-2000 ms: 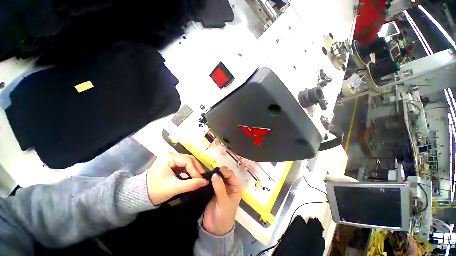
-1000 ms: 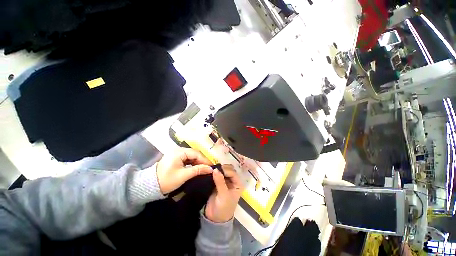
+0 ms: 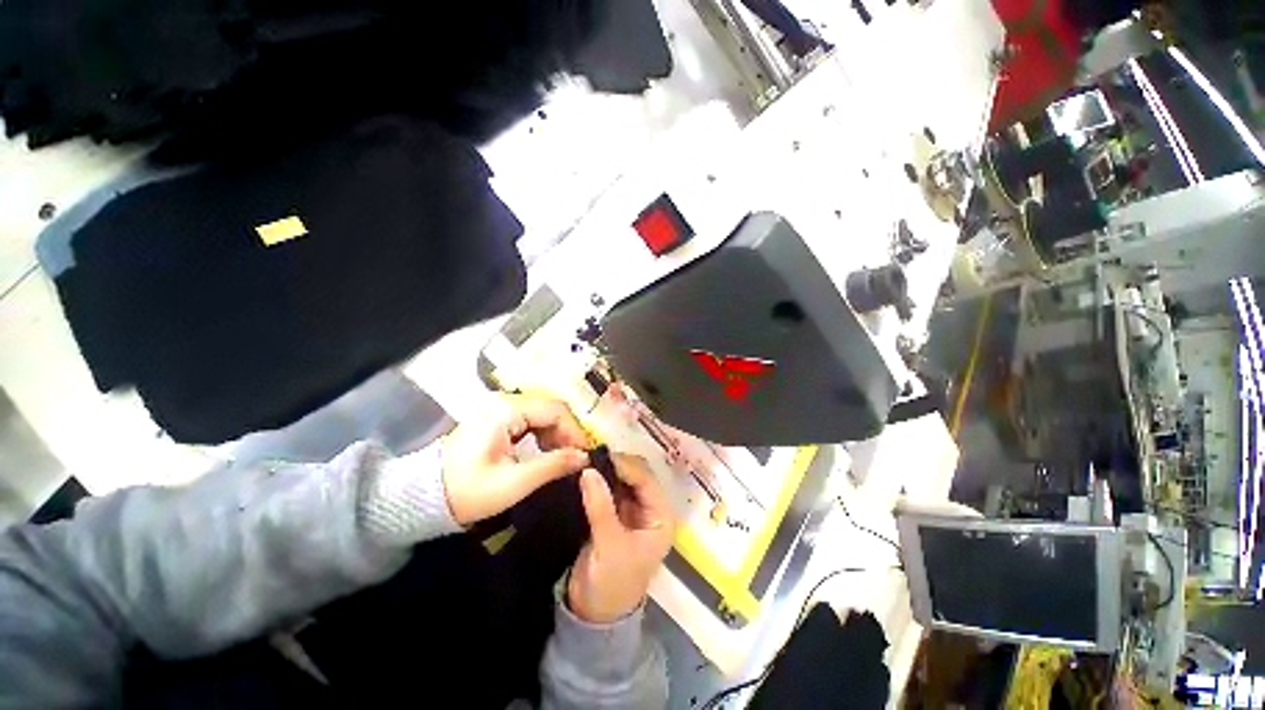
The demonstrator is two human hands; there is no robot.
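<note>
A black cut panel [image 3: 416, 610] with a small yellow sticker hangs below my hands at the table's near edge. My left hand [image 3: 506, 461] pinches its small black edge between thumb and fingers. My right hand [image 3: 620, 538] grips the same edge from the other side, thumb up. Both hands are bare and their fingertips nearly meet. They are just in front of the yellow-edged clamp frame [image 3: 715, 572] and the grey sewing machine head [image 3: 756, 340] with its red logo. The needle area is hidden under the cover.
A neat black panel stack [image 3: 291, 305] with a yellow sticker lies at left. A large black heap [image 3: 278, 70] is behind it. A control screen [image 3: 1017, 583] stands at right, with a smaller black pile [image 3: 828, 663] nearby. A red power switch [image 3: 662, 226] is on the machine body.
The view has shifted slightly. My hands still hold the panel's edge close together; the small black tip between them shows less than before, and my right thumb sits slightly lower.
</note>
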